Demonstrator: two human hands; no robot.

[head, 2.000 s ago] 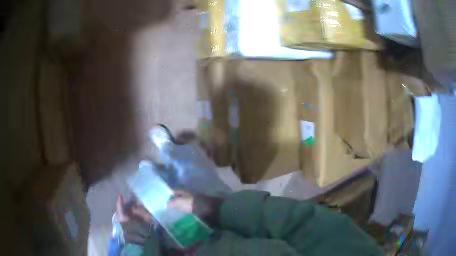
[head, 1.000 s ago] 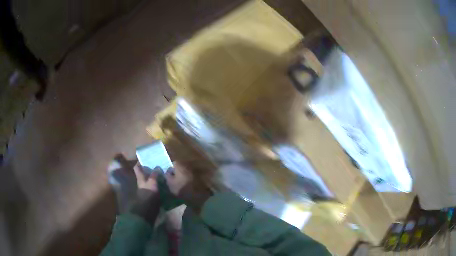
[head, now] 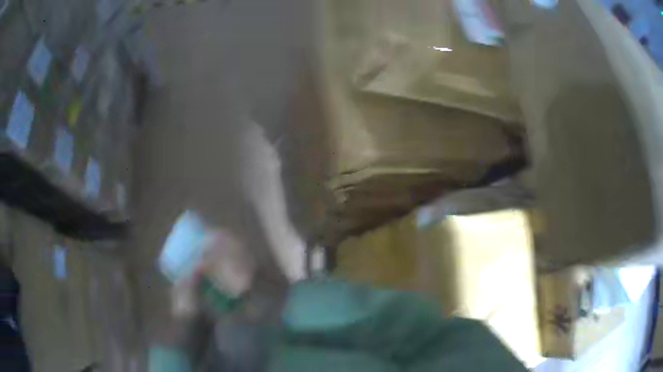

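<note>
The view is blurred. A sticker sheet (head: 185,245), pale with a green part at its lower end, is held at the lower left of centre. My right hand (head: 231,267) is on the sheet, its fingers closed around the sheet's right side. My left hand (head: 185,304) is lower and to the left, touching the sheet's lower edge; its fingers are blurred. A green sleeve runs from the right hand to the bottom edge. No tool can be made out in either hand.
Paper-wrapped parcels (head: 436,131) are piled at centre right. A large brown parcel (head: 596,160) stands at the right, with a brightly lit carton (head: 491,269) below. Cartons with white labels (head: 64,149) line the left side. Brown floor (head: 211,109) runs between.
The view has swung to other parcels, and labelled cartons now show on the left. The sheet has stayed in the hands and now sits lower and further left in the picture.
</note>
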